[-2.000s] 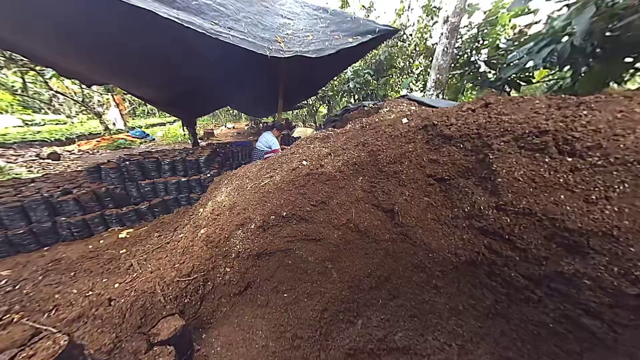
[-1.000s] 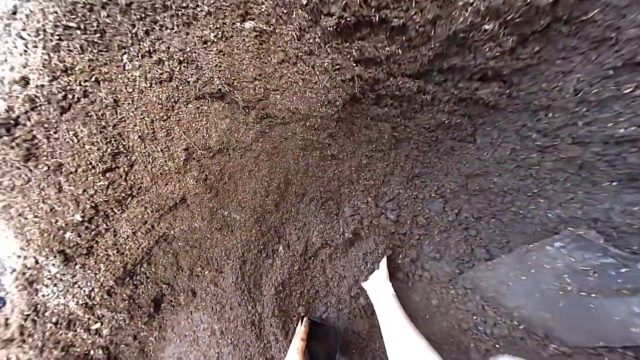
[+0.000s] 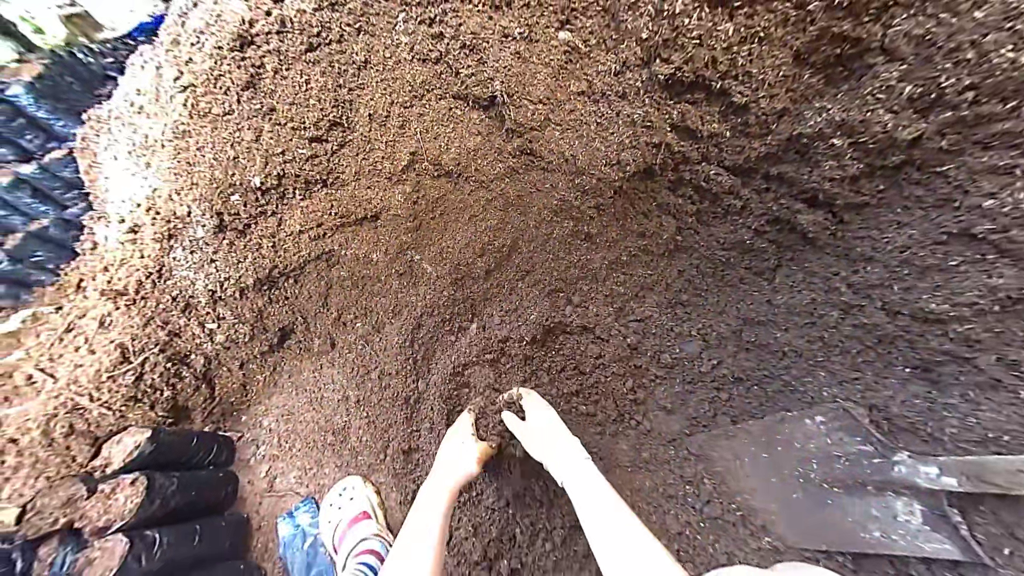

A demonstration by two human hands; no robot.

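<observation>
Both hands reach down to the foot of a large pile of loose brown soil (image 3: 480, 240). My left hand (image 3: 464, 450) touches the soil, its fingertips pointing up the slope and its thumb towards the other hand. Close on its right, my right hand (image 3: 538, 428) has its fingers curled at the soil, with the thumb apart. Dark soil lies between the two hands; whether either one grips any cannot be made out. Soil partly hides the fingertips.
A metal shovel blade (image 3: 832, 480) lies on the right. Soil-filled black plastic bags (image 3: 180, 500) lie stacked at lower left, near a shoe (image 3: 352, 512) and a piece of blue plastic (image 3: 302, 536). More black bags (image 3: 40, 176) stand at upper left.
The view has swung down from the pile and tarp. Since one second ago, both hands have come together at the soil; the dark object beside my left hand no longer shows.
</observation>
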